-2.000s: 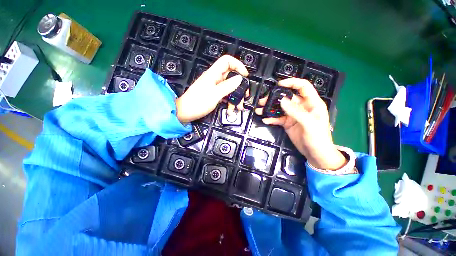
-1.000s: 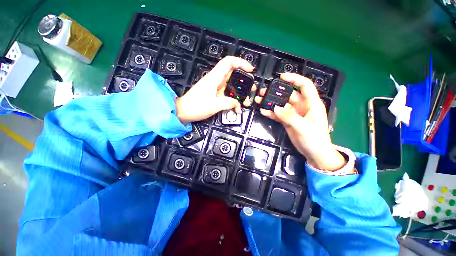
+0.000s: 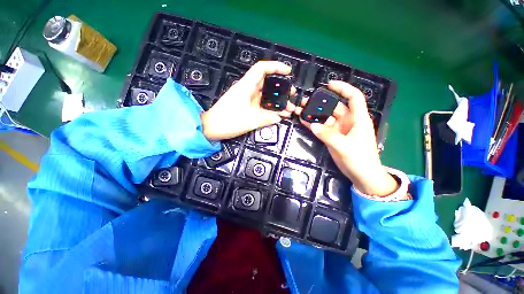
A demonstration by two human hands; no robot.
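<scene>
My left hand (image 3: 244, 103) holds a black square smartwatch (image 3: 276, 93) by its edges, screen up, with small coloured items lit on a dark display. My right hand (image 3: 350, 123) holds a second smartwatch (image 3: 319, 106), tilted, also with small coloured items lit. Both are held close together above the black pocket tray (image 3: 267, 221). In the tray, several watches lie back up, such as the watch back (image 3: 259, 169) below my hands. Some pockets at the lower right hold no watch back. My fingers and forearm hide part of the tray.
A solvent bottle (image 3: 86, 45) and a white power strip (image 3: 22, 79) are at the left. A phone (image 3: 444, 154), a blue tool holder (image 3: 480, 135), a crumpled white wipe (image 3: 471, 225) and a panel with coloured buttons (image 3: 499, 221) are at the right.
Both watches have turned from tilted to face up. Their screens now show small coloured items; a second ago the right one showed whitish marks. My left thumb has moved off its watch.
</scene>
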